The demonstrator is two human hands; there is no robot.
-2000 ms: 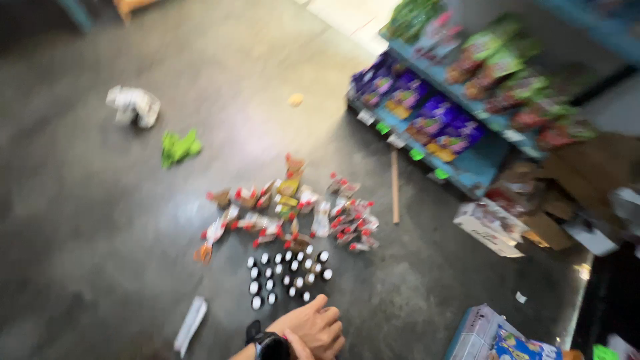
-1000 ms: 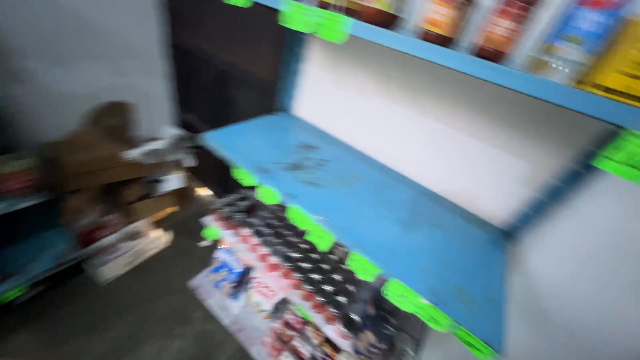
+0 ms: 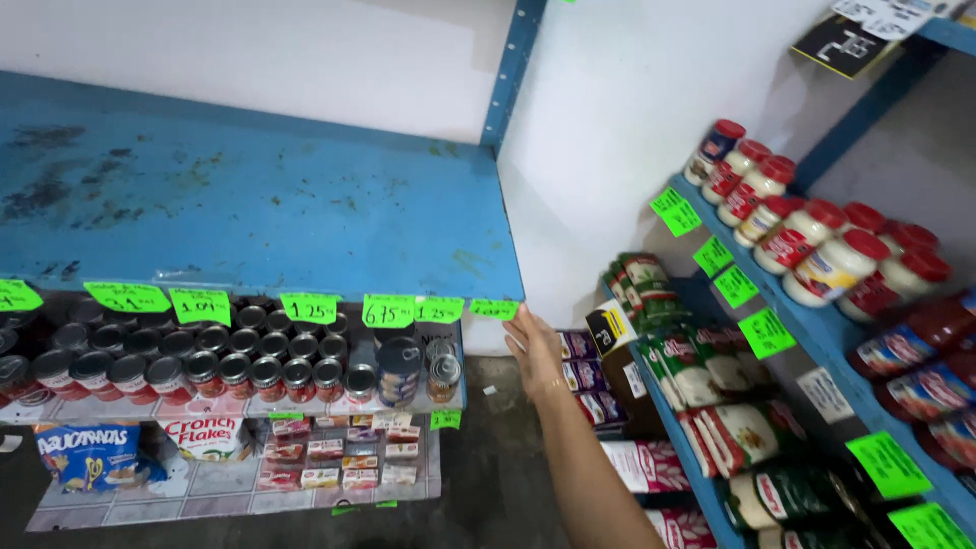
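My right hand [image 3: 535,352] is at the front right corner of the blue metal shelf [image 3: 366,213], its fingertips touching the edge by a green price tag [image 3: 492,307]. Whether the fingers grip the shelf's underside is hidden. The shelf's top is bare apart from dark stains and scratches. Several green tags hang along its front edge. Below stand rows of cans with silver lids [image 3: 267,374]. My left hand is outside the view.
Under the cans, a lower shelf holds a blue cereal bag [image 3: 91,456] and small boxes [image 3: 358,479]. At right, another blue shelf carries red-lidded jars [image 3: 835,263] and, lower down, bagged goods [image 3: 743,436]. A white wall [image 3: 579,114] stands between the units.
The view has swung from the floor with grouped bottles and packets to the shelves. My right hand, out of view one second ago, is now at the shelf corner.
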